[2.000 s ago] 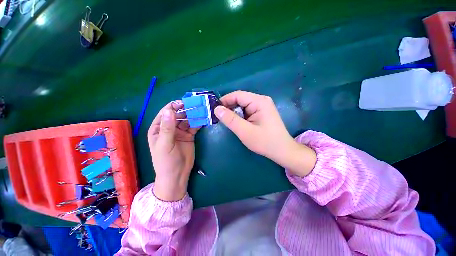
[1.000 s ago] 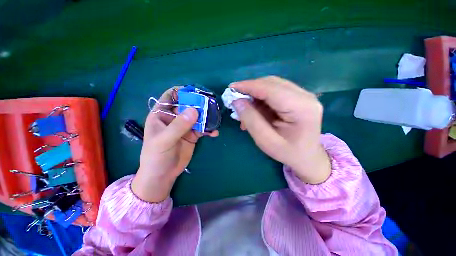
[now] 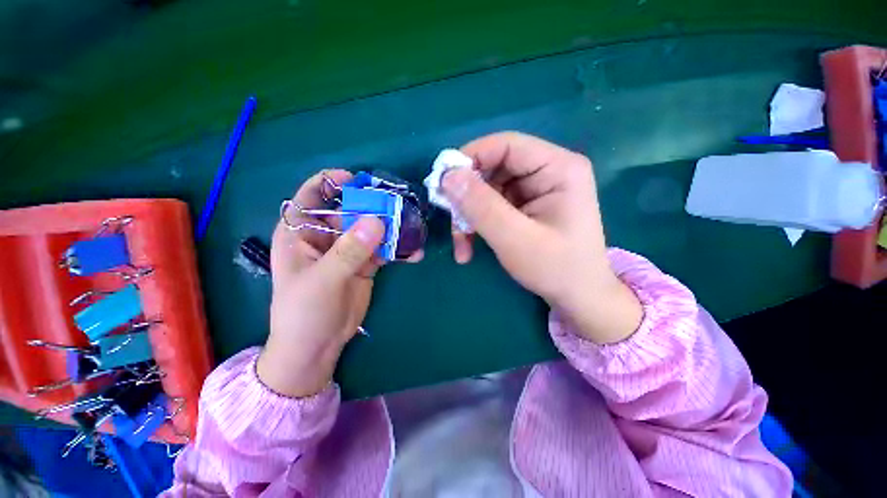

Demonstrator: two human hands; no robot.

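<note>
My left hand [image 3: 326,263] holds a blue binder clip [image 3: 370,209] with silver wire handles that point left. A dark, shiny, rounded piece [image 3: 412,224] shows at the clip's right side, with a white strip between it and the clip. My left thumb lies on the clip's front. My right hand [image 3: 535,209] pinches a crumpled white wad [image 3: 448,180] between thumb and fingers, just right of the dark piece, with a small gap between them. The face of the dark piece cannot be made out.
At left a red tray [image 3: 185,292] holds several blue and teal clips. A blue stick [image 3: 226,167] and a small black object [image 3: 255,254] lie beside it. At right are a translucent bottle [image 3: 763,187] on its side, a white tissue [image 3: 798,109], a blue stick [image 3: 783,141] and a second red tray [image 3: 844,165].
My right hand has come away from the clip and dark piece, showing the white wad. My left hand still holds the clip. The view has shifted, so the left tray sits further left.
</note>
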